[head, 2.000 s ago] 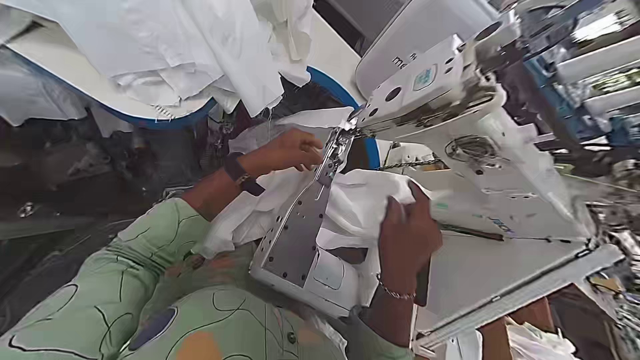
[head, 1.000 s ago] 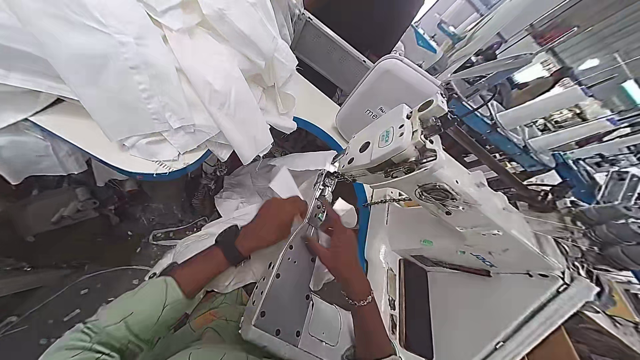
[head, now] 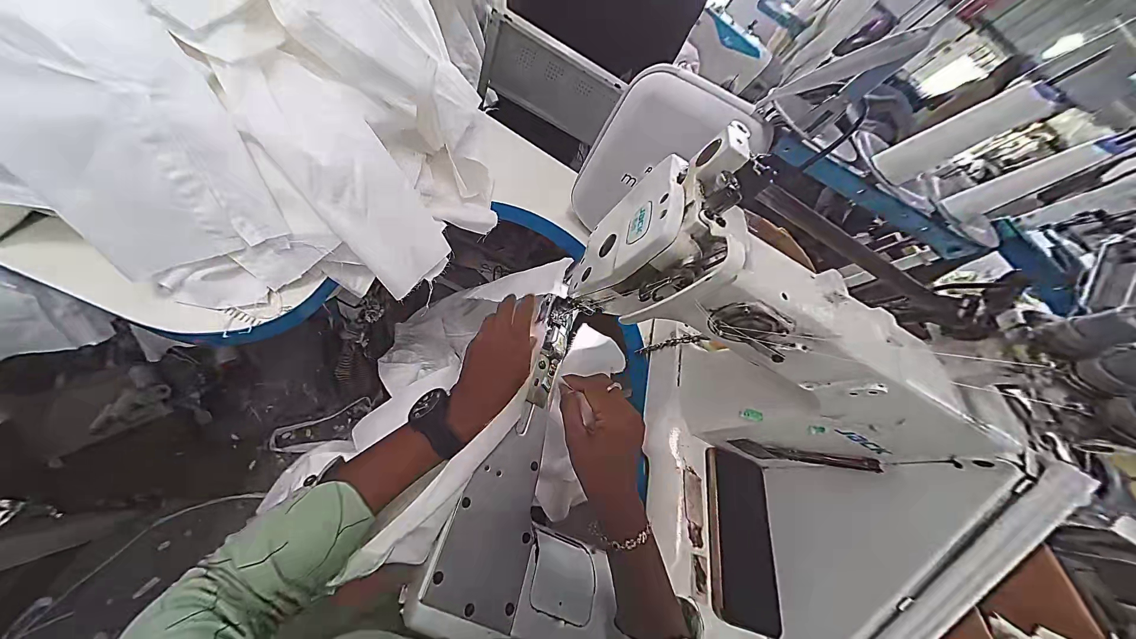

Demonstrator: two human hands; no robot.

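Note:
A white Jack sewing machine (head: 639, 231) stands ahead of me, its head above a narrow metal bed (head: 484, 532). White fabric (head: 444, 337) drapes over the left side of the bed and hangs toward my lap. My left hand (head: 499, 368) lies on this fabric, fingers stretched toward the presser foot (head: 559, 315); a dark watch is on that wrist. Just right of the bed, my right hand (head: 603, 430) pinches white cloth between thumb and fingers, below a bright white piece (head: 593, 353). The needle is too small to make out.
A large heap of white fabric pieces (head: 266, 133) lies on a blue-edged table (head: 84, 262) at the upper left. Behind the machine head is a rounded white panel (head: 661, 133). The machine's arm and body fill the right side, with blue-framed equipment (head: 914, 204) beyond.
Two seconds ago my right hand held cloth farther right of the bed; it then moved up beside the presser foot and now sits lower. My left hand has moved forward along the fabric since one second ago.

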